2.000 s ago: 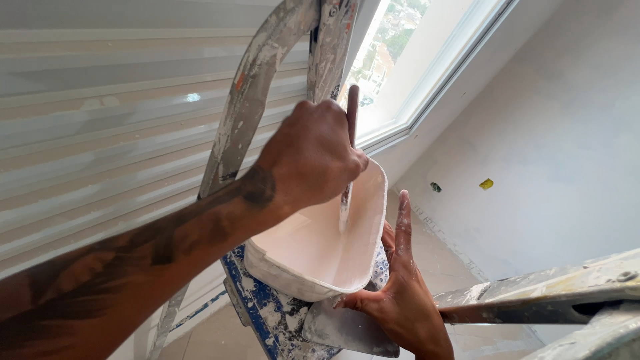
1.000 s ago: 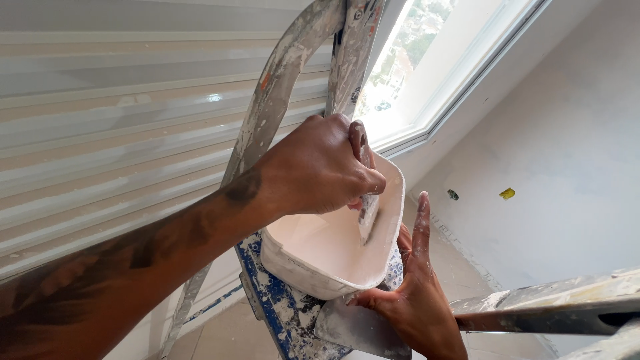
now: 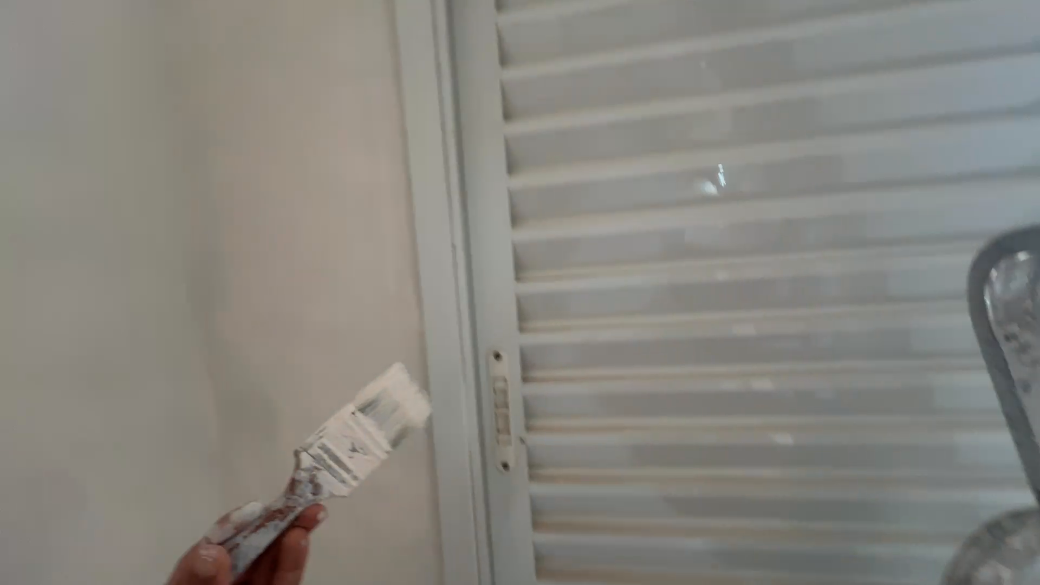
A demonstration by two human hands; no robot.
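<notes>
In the lower left, my left hand (image 3: 264, 540) grips the paint-crusted handle of a flat paintbrush (image 3: 349, 451). The brush tilts up to the right, and its bristles are loaded with white paint at the tip. They appear close to the pale wall (image 3: 309, 244), beside the white window frame (image 3: 435, 244); whether they touch is unclear. Out of view are my right hand and the paint container.
A white louvred shutter (image 3: 731, 268) fills the right side, with a small latch plate (image 3: 502, 410) on its edge stile. Part of a paint-spattered metal ladder (image 3: 1011, 325) shows at the right edge.
The view has swung to the wall and shutter. My left hand has brought the brush out of the white container. My right hand, seen beside that container earlier, has left the view.
</notes>
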